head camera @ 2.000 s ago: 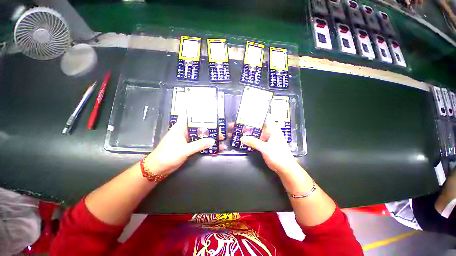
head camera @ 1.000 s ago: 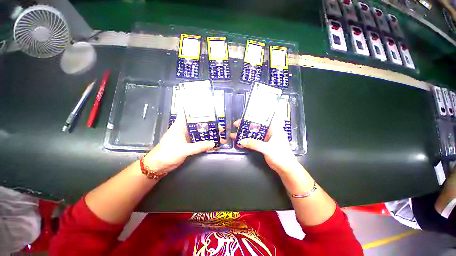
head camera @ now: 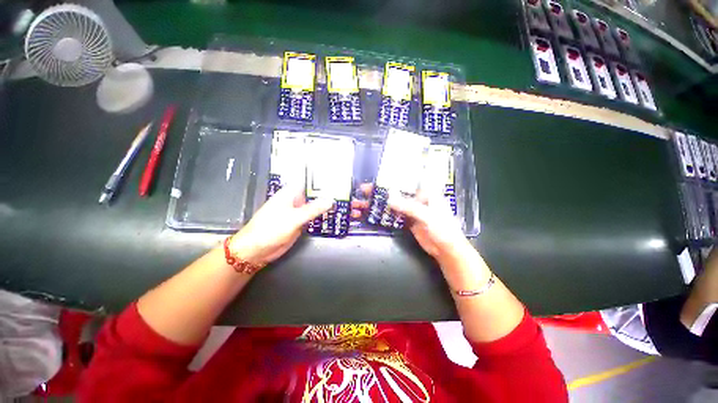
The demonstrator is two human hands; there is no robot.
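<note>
My left hand (head camera: pixel 277 226) holds a keypad phone (head camera: pixel 330 169) with a bright white screen, over the front row of the clear blister tray (head camera: pixel 211 228). My right hand (head camera: pixel 431 223) holds a second lit keypad phone (head camera: pixel 402 164), tilted with its top to the right. Both thumbs lie at the keypads. Another phone (head camera: pixel 286 161) lies in the tray partly behind my left hand, and one (head camera: pixel 442 168) partly behind my right hand. Four keypad phones with yellow-bordered lit screens, one of them at the left (head camera: pixel 299 82), lie face up in the back row.
A silver-white pen (head camera: pixel 126 164) and a red pen (head camera: pixel 157 151) lie left of the tray. A white desk fan (head camera: pixel 68 46) stands at the upper left. Another phone tray (head camera: pixel 589 61) is at the upper right, and one (head camera: pixel 694 183) at the right edge. A person's arm (head camera: pixel 703 295) shows at the lower right.
The left-hand phone has moved slightly right and down and stands more upright. The right-hand phone has shifted slightly left, and my right thumb is higher on it. The upper-right tray has moved right.
</note>
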